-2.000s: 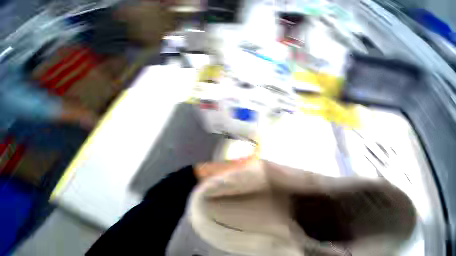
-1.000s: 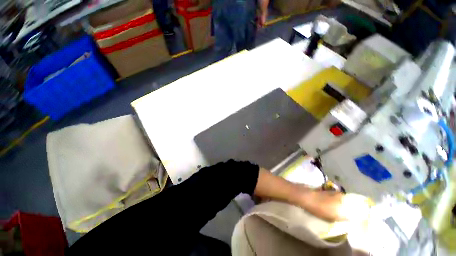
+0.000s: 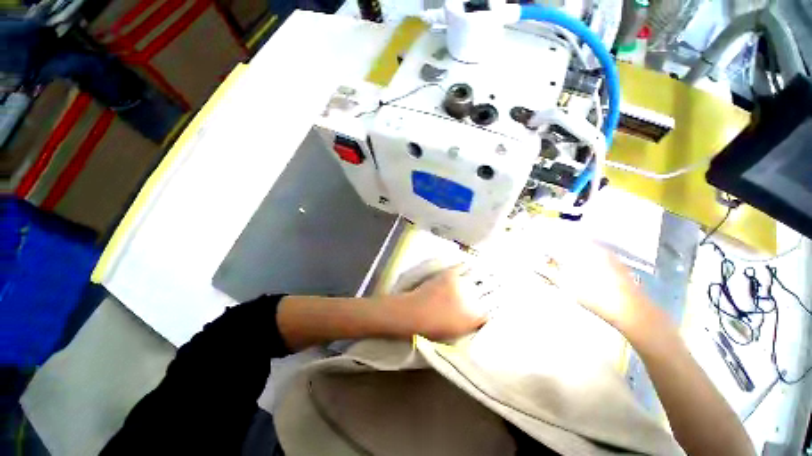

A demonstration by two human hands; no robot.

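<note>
A beige bag body (image 3: 552, 374) with a yellow-edged seam lies open across my lap and up onto the machine bed, under strong glare. My left hand (image 3: 441, 305) is closed on its upper edge, just below the white sewing machine head (image 3: 445, 151). My right hand (image 3: 610, 285) lies on the bag's upper right part; glare washes out its fingers, so its grip is unclear. The needle area is overexposed.
A grey bed plate (image 3: 303, 223) is left of the head on the white table (image 3: 205, 169). Beige panels (image 3: 89, 383) are at lower left, a blue crate (image 3: 44, 276) beyond. At right are a black screen (image 3: 775, 160), tangled black cord (image 3: 743, 298) and a slim metal tool (image 3: 735, 361).
The view has swung right, so the machine head is now central. The bag now lies up at the machine under my left hand, and my right hand has come into view on it.
</note>
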